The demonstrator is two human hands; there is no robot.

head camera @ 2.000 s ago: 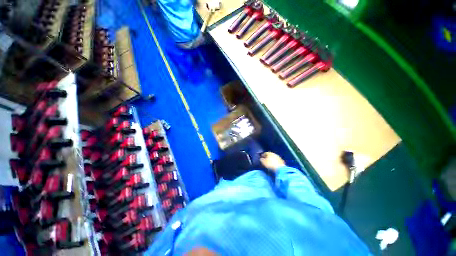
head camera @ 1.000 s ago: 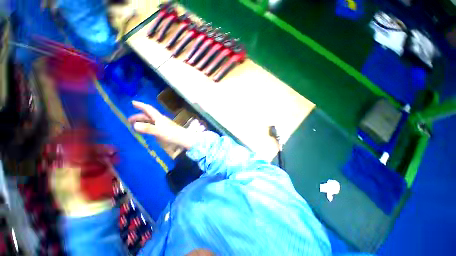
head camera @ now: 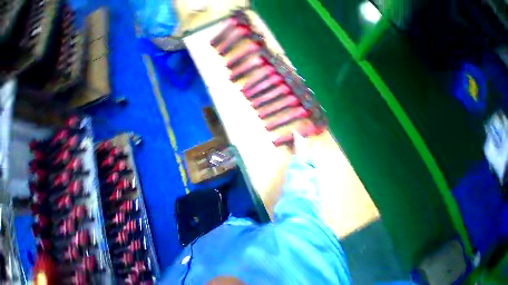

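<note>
Red-and-black power tools (head camera: 267,89) lie in a slanting row on the tan cardboard sheet (head camera: 356,206), their grips toward me. My right hand (head camera: 302,146) is stretched out over the nearest tool (head camera: 284,139), at the near end of the row. It is blurred and pale against the bright board, so whether its fingers are closed on the tool cannot be told. My left hand cannot be made out; only a red-orange blur shows at the bottom left edge.
Racks packed with red-black tools (head camera: 72,206) stand at left. An open carton (head camera: 195,167) with silver parts and a black container (head camera: 200,214) are below the bench edge. A grey block (head camera: 445,264) is at bottom right. A person's blue sleeve (head camera: 156,19) shows at the top.
My right hand has moved from above the floor beside the bench to the near end of the tool row. The gloved left hand has dropped from clear view. The view has turned.
</note>
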